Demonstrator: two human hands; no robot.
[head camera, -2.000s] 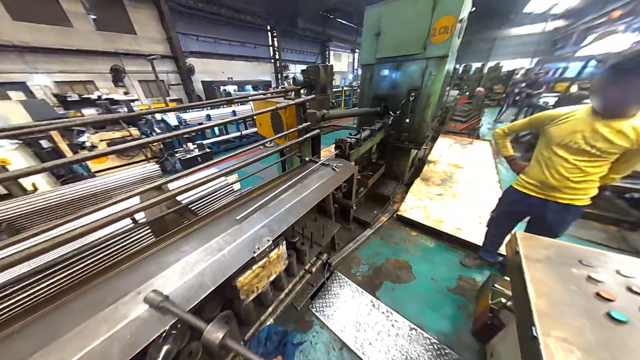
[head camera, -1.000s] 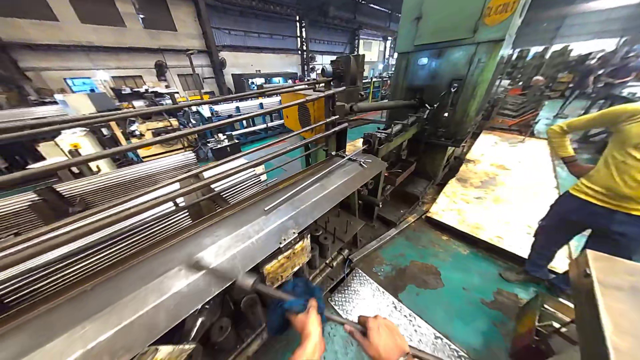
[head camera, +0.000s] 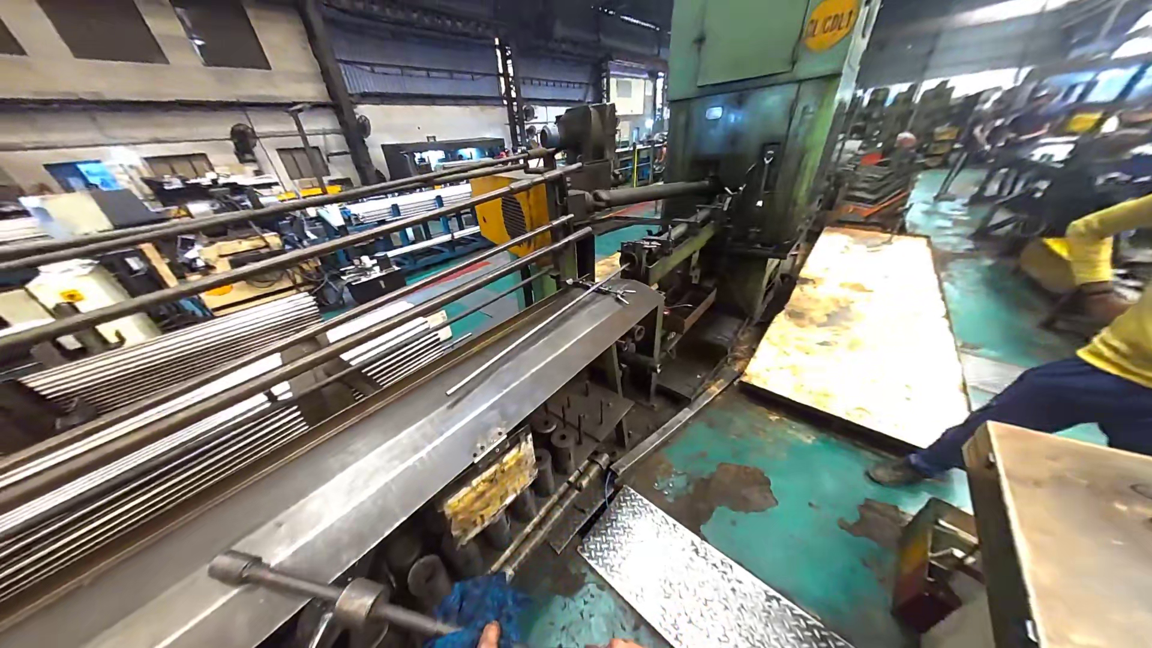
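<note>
A steel bar with a cylindrical head and a round collar slants across the lower left, its head over the edge of the long sheet-metal trough cover. My left hand shows only as fingertips at the bottom edge, against a crumpled blue cloth that wraps the bar's near end. Of my right hand just a sliver appears to the right of it; its grip is hidden. Farther along the cover lies a thin metal rod, near a small clamp-like fitting.
Long horizontal bars run above stacked metal rods at left. A green machine stands ahead. Tread plate covers floor at lower centre. A person in a yellow top is at right, behind a metal-topped table.
Both hands have dropped toward the bottom edge, and the bar's head has moved left and nearer. The person in yellow has shifted, with one leg now stretched out.
</note>
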